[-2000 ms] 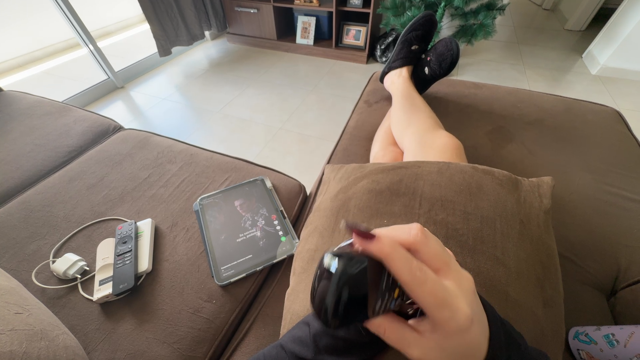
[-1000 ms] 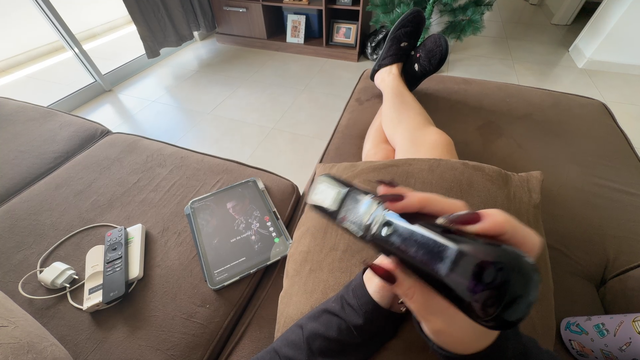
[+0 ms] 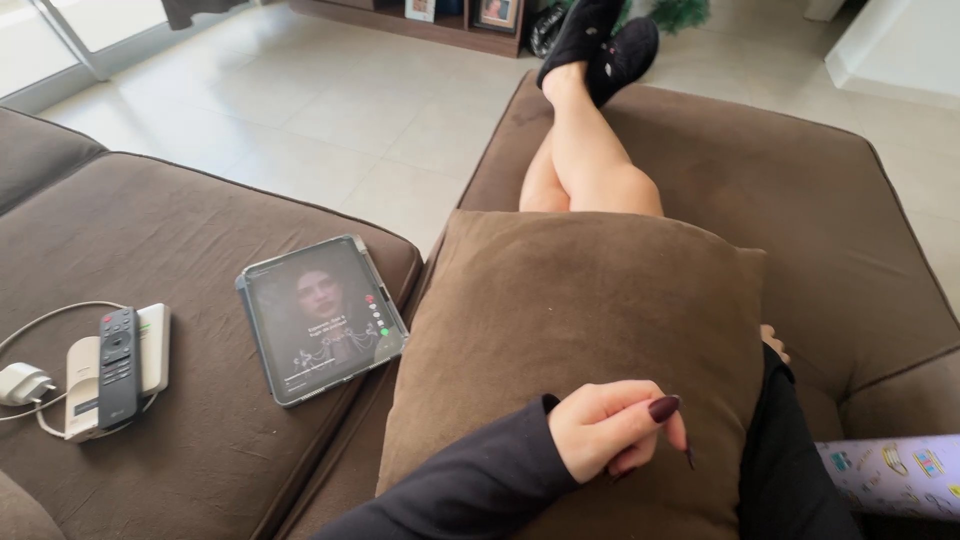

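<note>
A brown velvety cushion [image 3: 585, 300] lies across my lap. Over its lower part is my left hand [image 3: 619, 431], palm down with loosely curled fingers and dark nail polish; I see nothing held in it. Most of my right hand [image 3: 775, 345] is hidden behind the cushion's right edge, with only a small part showing past the black sleeve; what it holds or touches cannot be seen. To the left, a tablet in a case [image 3: 322, 322] lies face up on the sofa, its screen lit with a picture. The black device from the earlier frames is out of sight.
On the sofa seat [image 3: 195, 225] at left are a dark remote control [image 3: 118, 367], pale flat devices and a white charger plug [image 3: 24, 384] with its cable. My crossed legs, in black slippers [image 3: 619, 60], rest on the brown sofa section. A patterned lilac item [image 3: 892, 472] is at lower right.
The shiny black device, held over the cushion in both earlier frames, has gone from view. My right hand has moved to the cushion's right side. My left hand now shows over the cushion.
</note>
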